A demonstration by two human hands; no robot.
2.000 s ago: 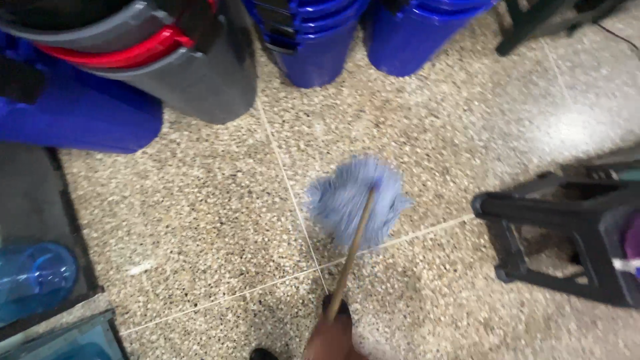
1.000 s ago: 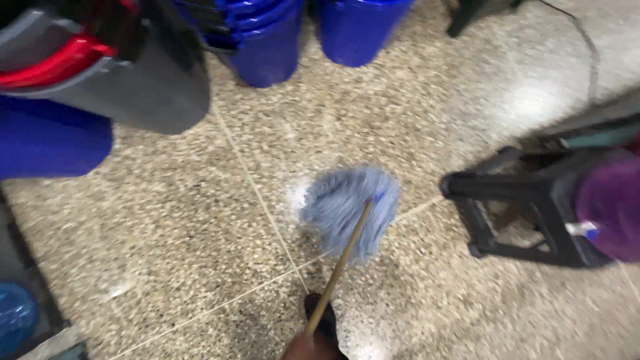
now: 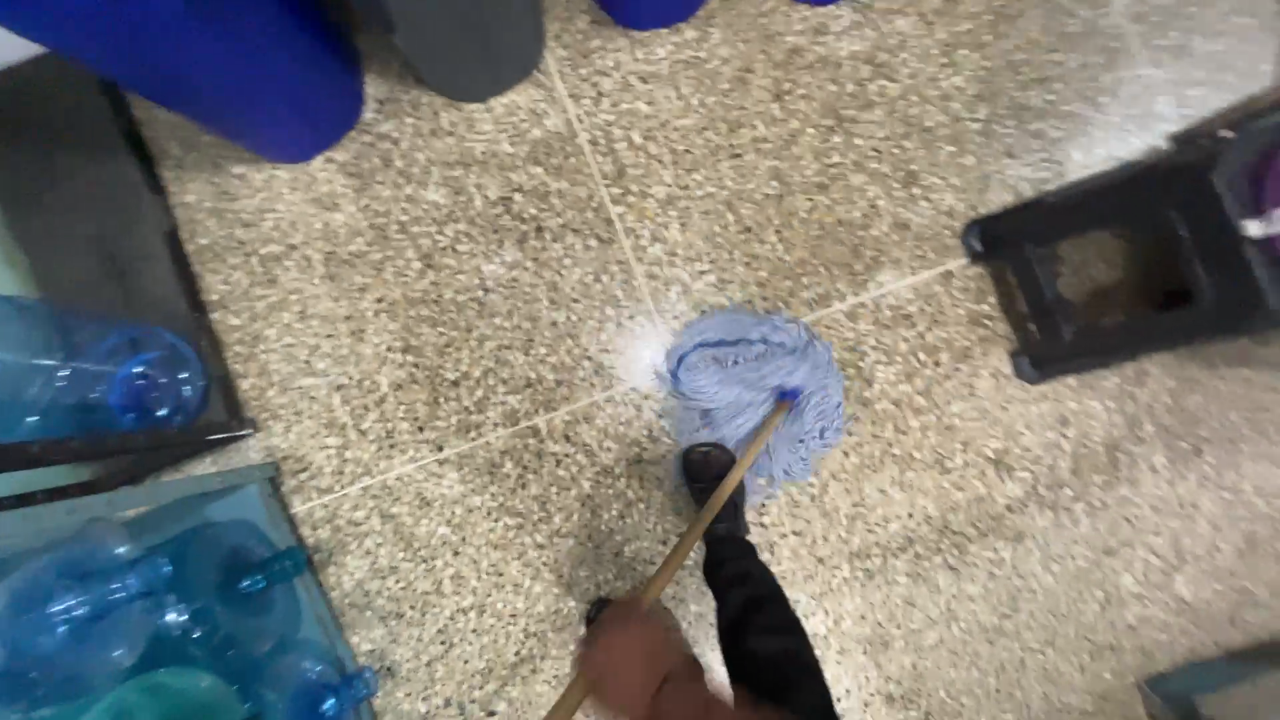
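My right hand point(image 3: 632, 655) is closed around the wooden handle point(image 3: 712, 505) of a string mop, at the bottom centre. From there the handle runs up to a blue socket in the blue-grey mop head point(image 3: 745, 375), which lies spread on the speckled terrazzo floor point(image 3: 450, 330). A black shoe point(image 3: 708, 470) touches or overlaps the near edge of the strands, and a leg in black trousers point(image 3: 765, 620) reaches down from it. My left hand is out of the frame.
Blue plastic bins point(image 3: 290, 90) and a grey bin point(image 3: 465, 40) stand along the top. At left are a black rack point(image 3: 185, 270) with a clear blue bottle point(image 3: 155, 380) and a crate point(image 3: 215, 485) of large bottles. A black plastic stool point(image 3: 1040, 290) is at right.
The view has shifted, so the bins sit higher and more of the bottle crate shows. The mop head now lies right by the shoe; earlier it was farther ahead of it.
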